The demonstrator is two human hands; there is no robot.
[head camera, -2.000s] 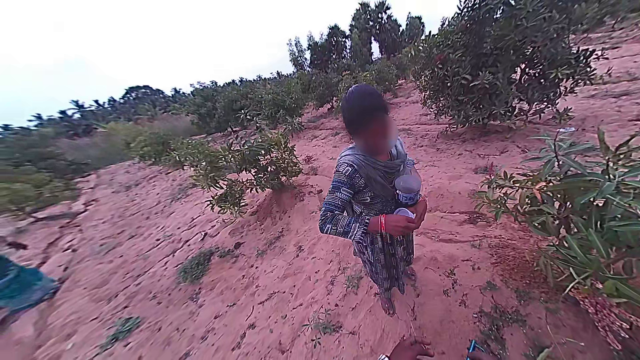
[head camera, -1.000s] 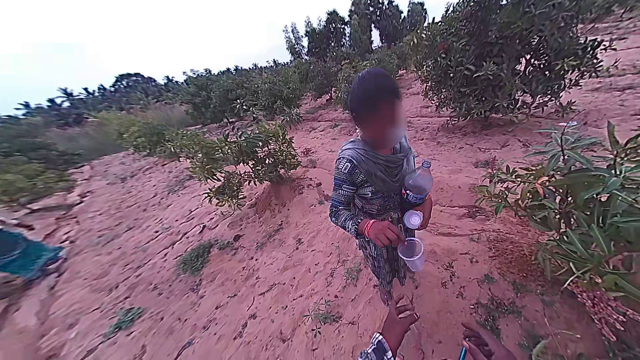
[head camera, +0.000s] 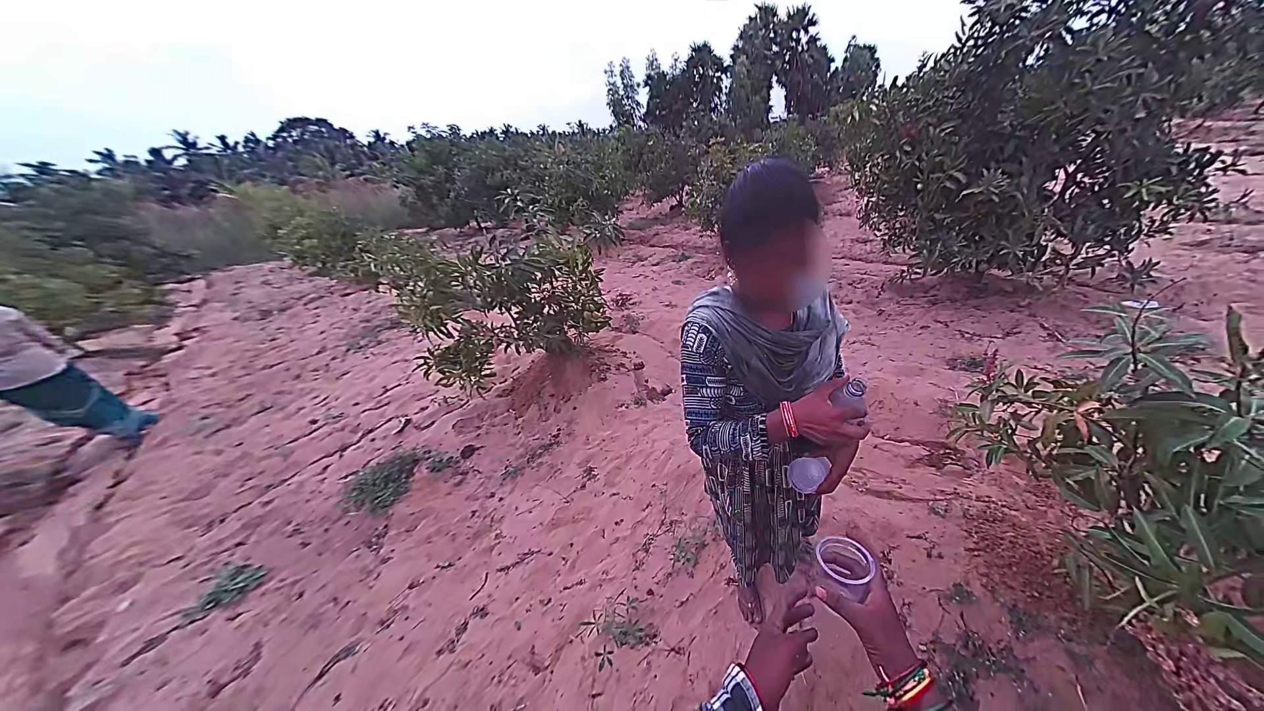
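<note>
A clear plastic cup (head camera: 845, 567) is in my right hand (head camera: 875, 614), whose wrist bears colourful bangles. My left hand (head camera: 778, 652), in a striped cuff, is just left of it, fingers apart and holding nothing. Facing me stands a person (head camera: 755, 395) in a patterned dress and grey scarf. One of that person's hands (head camera: 825, 415) is at the neck of a plastic bottle (head camera: 849, 391); the other is lower, by a whitish cup or lid (head camera: 809, 475). Most of the bottle is hidden behind the hands.
Reddish, uneven soil (head camera: 415, 573) slopes around us with small weeds. A leafy shrub (head camera: 1175, 454) is close on the right, a large bushy tree (head camera: 1037, 158) behind it. A low bush (head camera: 504, 306) grows left of the person. Another person's teal garment (head camera: 84, 400) shows at the left edge.
The clear cup, a second ago in the other person's hand, is now in my right hand. That person's hand has moved up to the bottle's neck.
</note>
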